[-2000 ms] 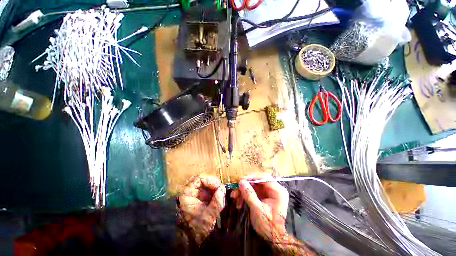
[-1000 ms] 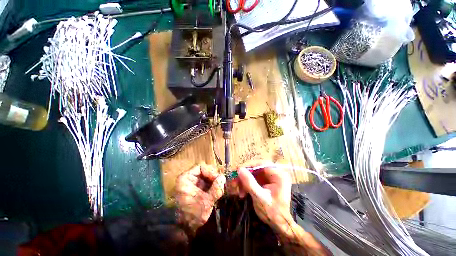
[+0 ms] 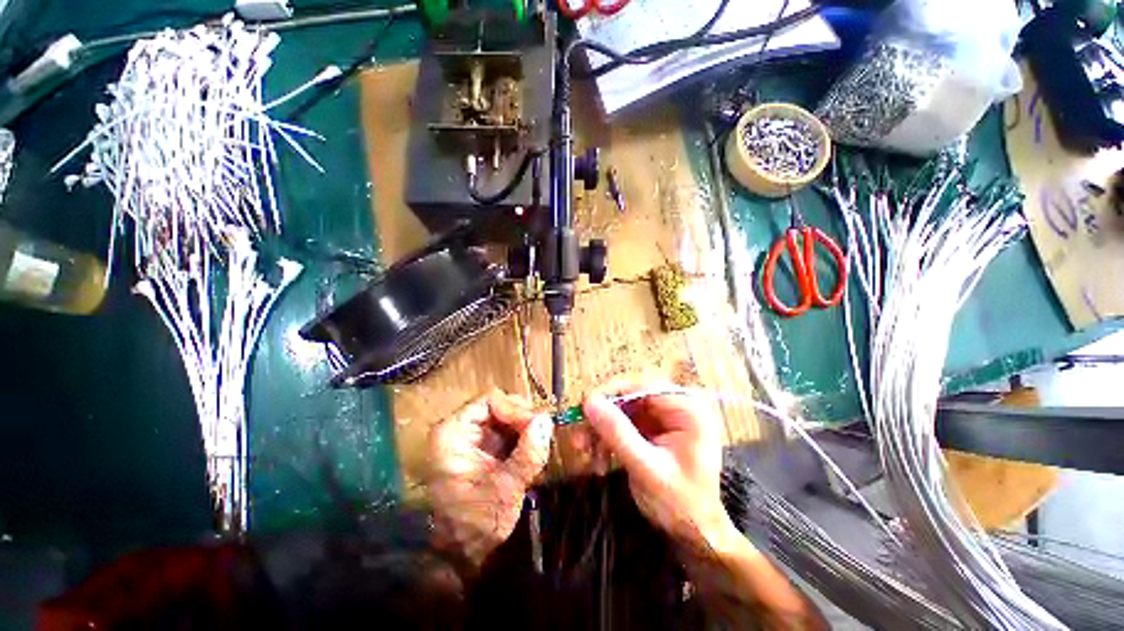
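My right hand [image 3: 659, 450] holds a white cable [image 3: 789, 420] close to its end. A small green connector piece [image 3: 568, 417] shows at the cable end, between the fingertips of both hands. My left hand [image 3: 491, 462] has thumb and finger pinched at the left side of that piece; whether a tiny metal contact is in them is too small to tell. The soldering iron [image 3: 560, 358] stands upright above the hands, its tip at or just over the green piece. Actual contact cannot be made out.
A black reel [image 3: 401, 308] and grey box [image 3: 431, 173] are left of the iron. A yellow-brown sponge [image 3: 672, 298], red scissors [image 3: 804, 269] and round tub [image 3: 736, 158] are to the right. White cables fan out at far right [image 3: 906, 321]; finished leads [image 3: 203, 148] lie left.
Both hands have moved up with the green piece, from below the iron tip to right at it. The view has shifted slightly. The hands keep their pinched grips.
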